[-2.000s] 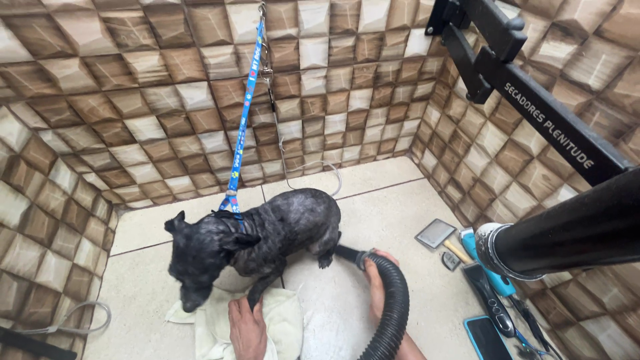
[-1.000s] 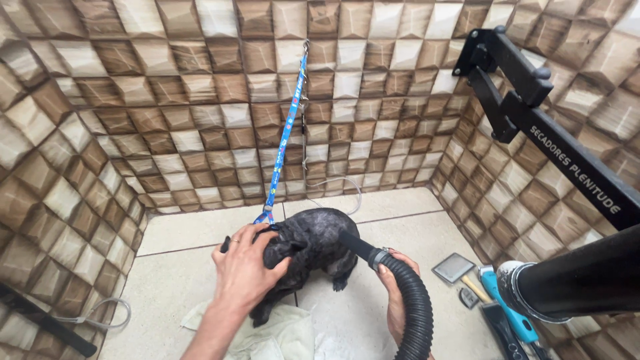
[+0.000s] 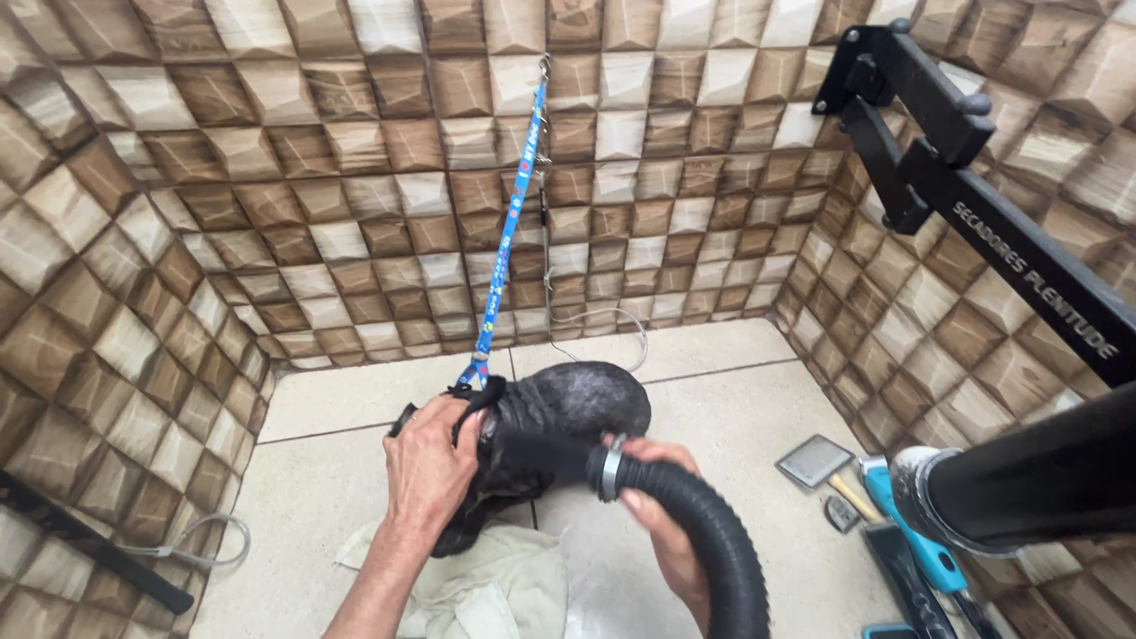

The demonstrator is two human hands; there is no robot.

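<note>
A small black dog (image 3: 581, 399) stands on the tiled surface, tied by a blue patterned leash (image 3: 510, 222) to a wall hook. My left hand (image 3: 435, 457) lies over the dog's head, fingers around it near the ears; the head is mostly hidden. In my right hand (image 3: 661, 497) is a black corrugated dryer hose (image 3: 710, 524), gripped near its metal clamp. The hose's nozzle (image 3: 546, 454) points left at the dog's neck and shoulder. A pale towel (image 3: 493, 577) lies crumpled under and before the dog's front legs.
At right lie a slicker brush (image 3: 815, 461), a small dark comb attachment (image 3: 841, 513), a turquoise clipper (image 3: 923, 532) and a black clipper (image 3: 905, 568). A black metal dryer arm (image 3: 1021, 257) and a thick black tube (image 3: 1038, 470) reach in above them. A cable loop (image 3: 209, 540) hangs at left.
My left hand went from the towel up onto the dog's head. My right hand brought the nozzle from the dog's rear to its neck and shoulder.
</note>
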